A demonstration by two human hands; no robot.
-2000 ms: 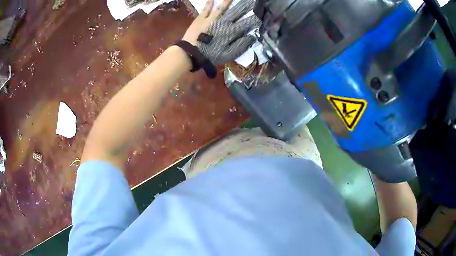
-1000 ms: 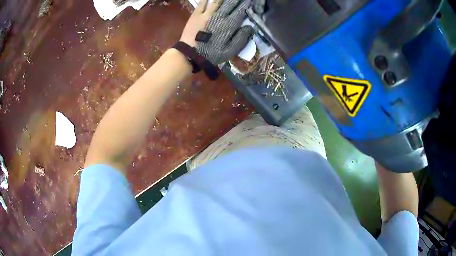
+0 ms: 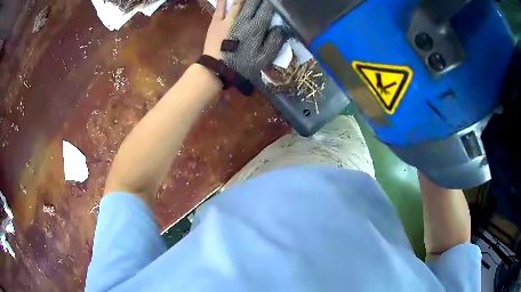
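Observation:
The cutting machine [image 3: 420,74], with a blue and grey motor body and a yellow warning triangle, fills the upper right. Its grey base plate [image 3: 311,117] juts over the table edge, with brown fabric shreds [image 3: 305,80] and white paper bits on it. My left hand [image 3: 245,43], in a grey mesh glove with bare thumb-side fingers and a dark strap, lies beside the machine at the top, its fingertips cut off by the frame edge. What it presses on is mostly hidden. My right forearm runs up behind the motor body; my right hand is hidden there.
The worn reddish-brown table [image 3: 200,137] carries lint, a loose white paper scrap [image 3: 75,162] at left and white paper with brown shreds [image 3: 123,12] at top left. A pale cloth [image 3: 320,147] lies at my waist. Green floor [image 3: 400,188] shows at right.
The machine and base plate sit higher in the view, and the paper scrap sits lower. More shreds show on the base plate. My left hand stays beside the machine.

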